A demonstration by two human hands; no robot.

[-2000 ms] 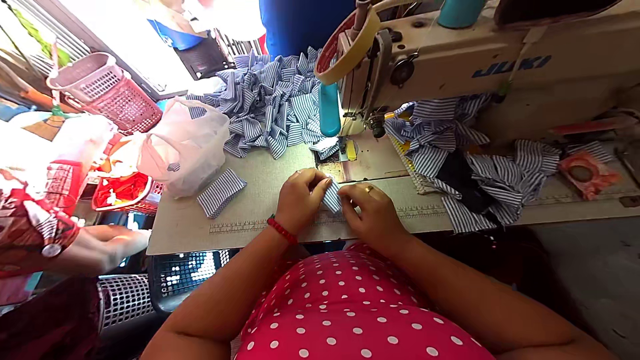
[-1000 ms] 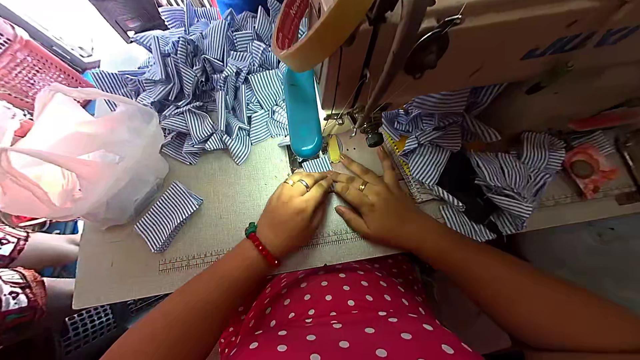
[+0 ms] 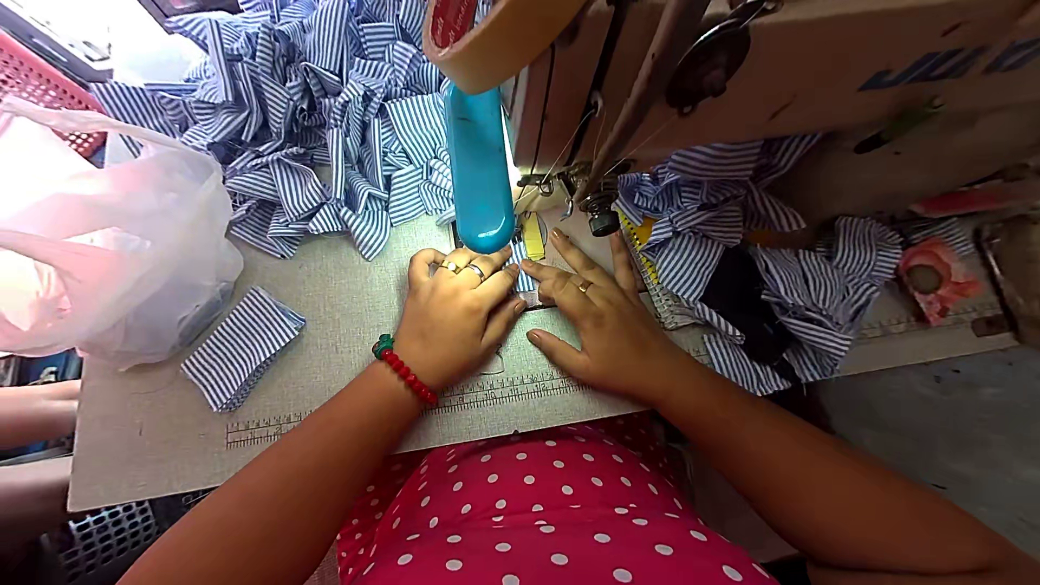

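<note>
A small blue-and-white striped cloth piece (image 3: 522, 266) lies at the needle area of a Juki sewing machine (image 3: 780, 73), partly hidden under my fingers. My left hand (image 3: 463, 313) rests on its left side with bent fingers, a red bead bracelet at the wrist. On the right, my right hand (image 3: 605, 325) lies flat with fingers spread, its index fingertip touching the cloth's edge. Just beyond the cloth is a yellow piece (image 3: 533, 236) on the machine plate. A folded stack of striped cloth (image 3: 244, 349) lies left of my left hand.
Striped cloth bows (image 3: 325, 122) are heaped at the back left, beside a white plastic bag (image 3: 122, 244). More striped pieces (image 3: 772, 276) lie right of my right hand. A tape roll (image 3: 496, 49) and a blue part (image 3: 479, 171) overhang the needle area. Another person's arm (image 3: 36, 414) shows at far left.
Both hands have moved from the table's front part up to the needle area with the small striped cloth. My right fingers have spread out. The view has moved closer.
</note>
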